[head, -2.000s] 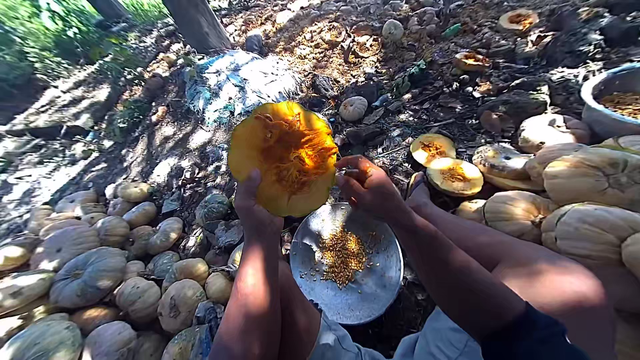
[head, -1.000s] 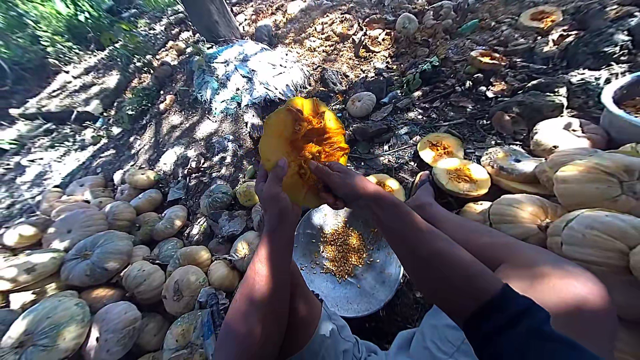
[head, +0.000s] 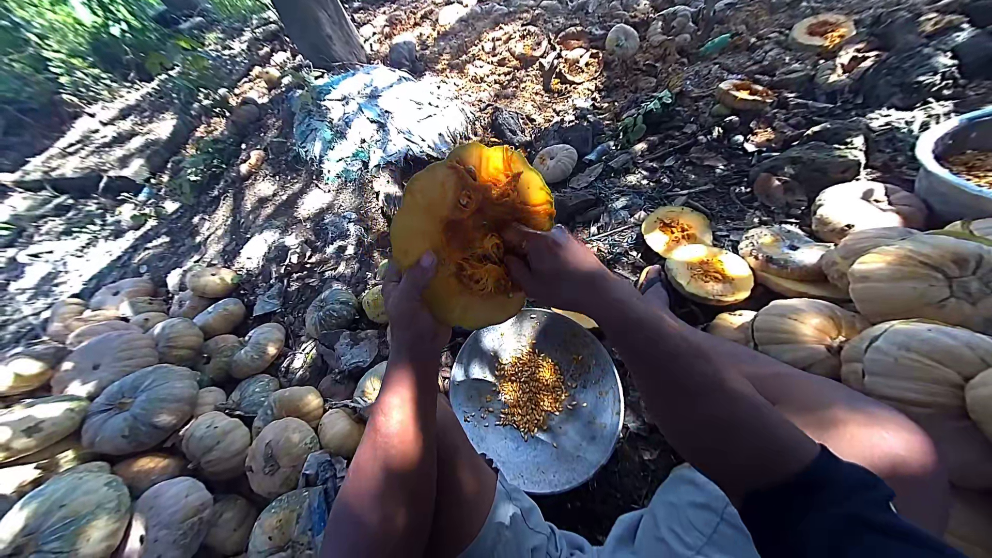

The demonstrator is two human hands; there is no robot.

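Note:
A cut pumpkin half (head: 434,213) is tilted up in front of me, its orange stringy pulp facing me. My left hand (head: 417,306) holds it by the lower left edge, thumb on the cut face. The fingers of my right hand (head: 554,267) are in the pulp at its right side; what they grip, if anything, is hidden. Below, between my legs, a round metal basin (head: 573,457) holds a pile of pumpkin seeds (head: 532,390). Two cut pumpkin pieces (head: 709,273) with stringy centres lie right of the basin.
Many whole pumpkins (head: 139,408) cover the ground at left, and larger ones (head: 922,283) are piled at right. A big metal pot (head: 934,174) stands at the right edge. A white and blue plastic sheet (head: 380,116) lies ahead, near a tree trunk (head: 319,31).
My right hand has gone from beside the pumpkin half to the pulp in its middle, then towards its right side. The left hand has kept its hold.

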